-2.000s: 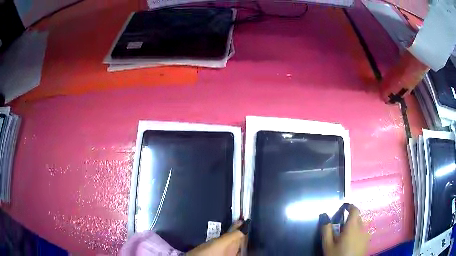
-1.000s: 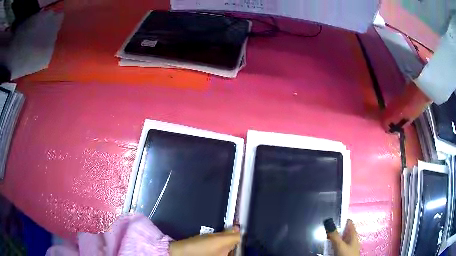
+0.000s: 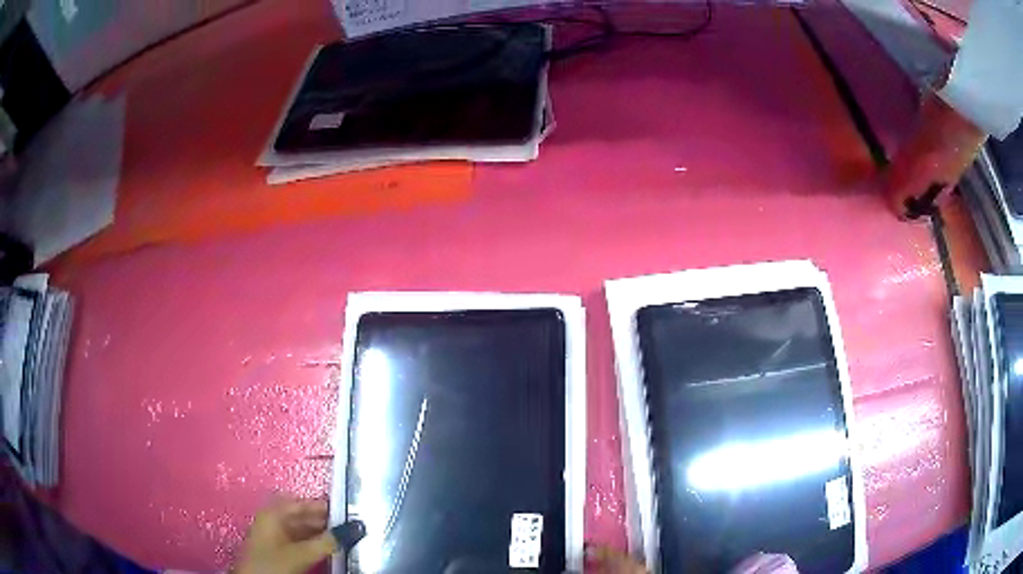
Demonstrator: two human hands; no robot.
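Note:
Two dark tablets lie side by side on white sheets. The left tablet (image 3: 482, 415) is upright in view, with a white barcode label near its lower right corner. The right tablet (image 3: 746, 387) is slightly turned, with a label at its lower right. My left hand (image 3: 289, 540) holds the lower left edge of the left tablet, a black finger cot over its border. My right hand (image 3: 614, 558) is at that tablet's lower right edge, mostly cut off by the frame bottom; its grip is unclear. A pink sleeve (image 3: 767, 565) overlaps the right tablet's bottom.
A dark tablet (image 3: 415, 90) lies on white sheets at the back, with black cables (image 3: 628, 31) beside it. Stacks stand at the left edge (image 3: 45, 381) and right edge (image 3: 993, 392). An orange-red post (image 3: 933, 157) with a hanging white paper (image 3: 993, 73) is at the back right.
My left hand has moved from between the tablets to the left tablet's left edge. My right hand has left the right tablet for the gap. The right tablet is turned and farther from the left one.

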